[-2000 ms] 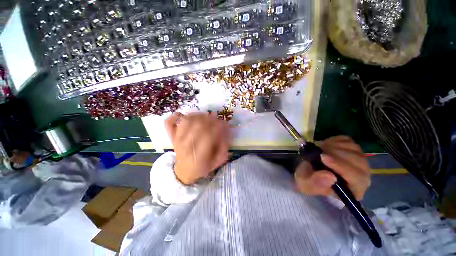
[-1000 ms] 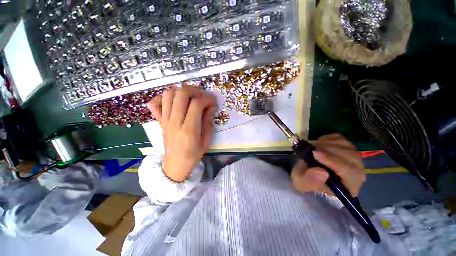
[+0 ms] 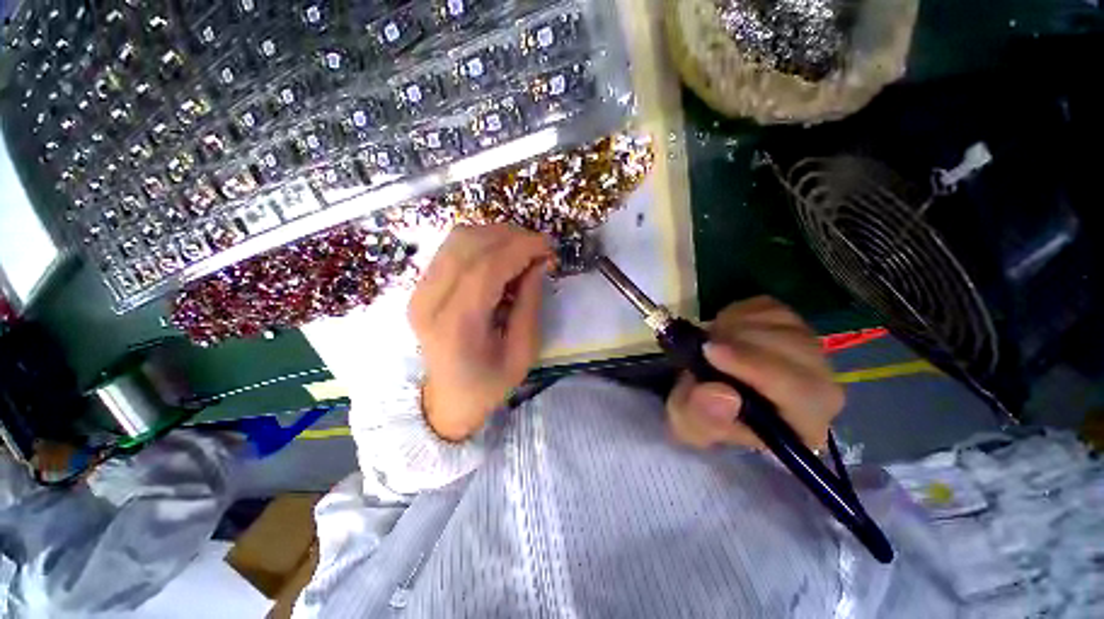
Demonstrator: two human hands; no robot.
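Note:
My right hand (image 3: 763,377) grips the black soldering iron (image 3: 793,450), its silver tip pointing up and left. The tip is at a small dark and silver module (image 3: 576,250) on the white work sheet (image 3: 605,320). My left hand (image 3: 481,320) is curled, with its fingertips close beside the module. Whether it holds wire or a small part is too small to tell. A pile of gold-coloured parts (image 3: 569,185) lies just above the module. A pile of dark red parts (image 3: 285,288) lies left of my left hand.
A clear blister tray (image 3: 363,194) with modules lies above the piles. A beige cleaner bowl (image 3: 872,73) holds metal wool (image 3: 787,34) at upper right. A black fan with a spiral wire guard (image 3: 896,260) stands at right. A solder spool (image 3: 133,393) and another person's sleeve (image 3: 139,496) are at left.
My left hand has moved from over the red pile to beside the module. The iron tip remains at the module. The view has shifted, moving the tray and bowl left and up.

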